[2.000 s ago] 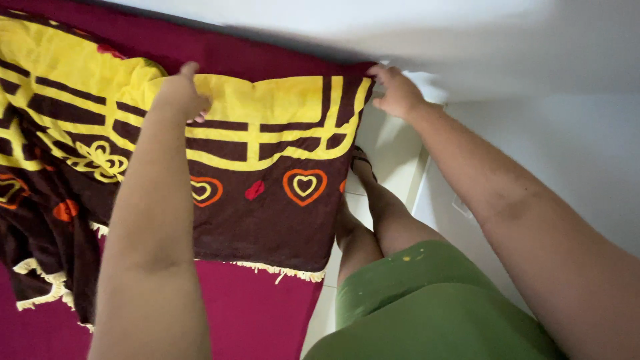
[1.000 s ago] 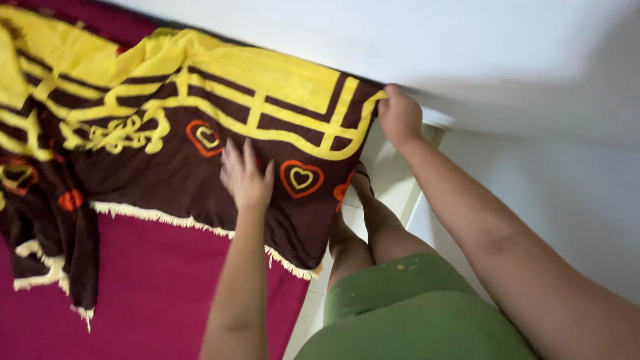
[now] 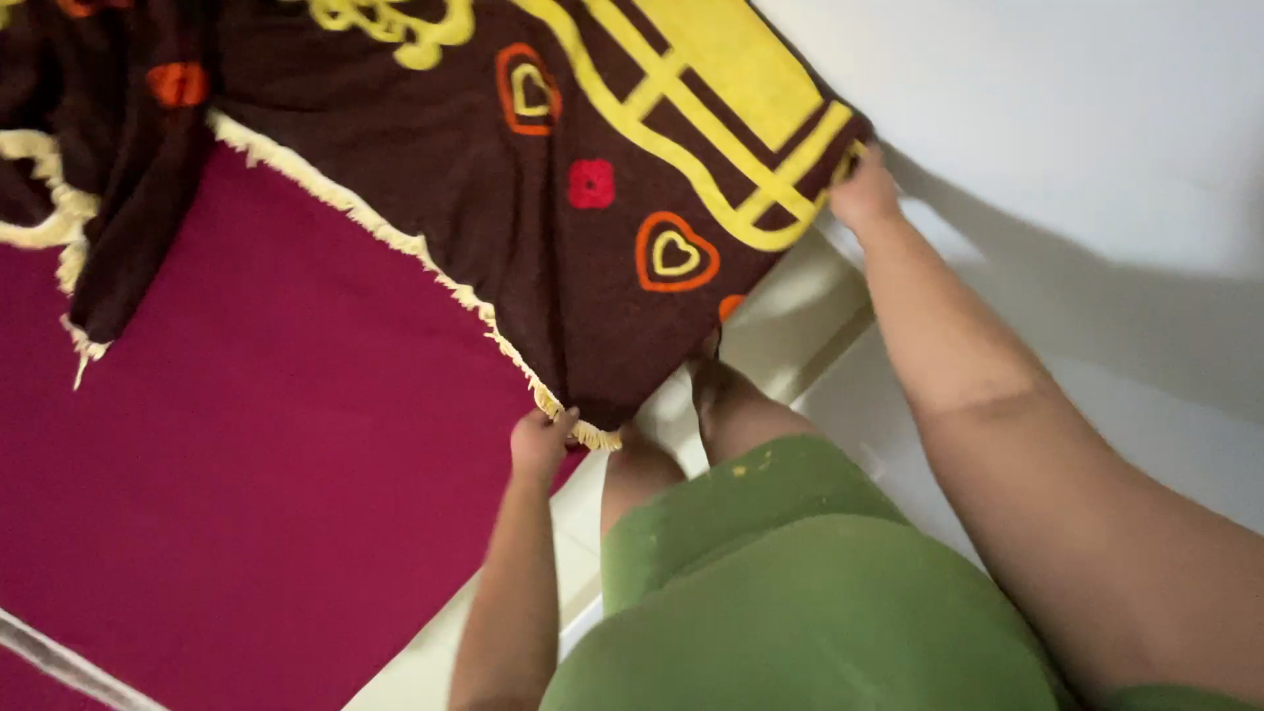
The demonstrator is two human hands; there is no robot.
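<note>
A dark brown fringed blanket [image 3: 425, 168] with yellow bands and orange hearts lies over a magenta bed sheet [image 3: 326, 375]. My left hand [image 3: 541, 439] grips its cream fringed edge close to the lower corner. At the upper right, beside the wall, my right hand [image 3: 864, 193] is closed on another corner of the blanket, where a yellow band ends. The cloth between both hands lies fairly flat with a few soft folds. On the left, part of the blanket is bunched, its fringe [image 3: 71, 232] curling over the sheet.
A white wall [image 3: 1066, 128] runs along the right. Below the blanket's edge are pale floor tiles [image 3: 578, 504] and my legs [image 3: 755, 415], under green clothing [image 3: 790, 612]. A greyish-white strip [image 3: 74, 657] crosses the sheet at the lower left.
My left hand has gone from the blanket's yellow part, across its brown part, down to the fringed edge, and has taken hold there. My right hand stays at the corner by the wall.
</note>
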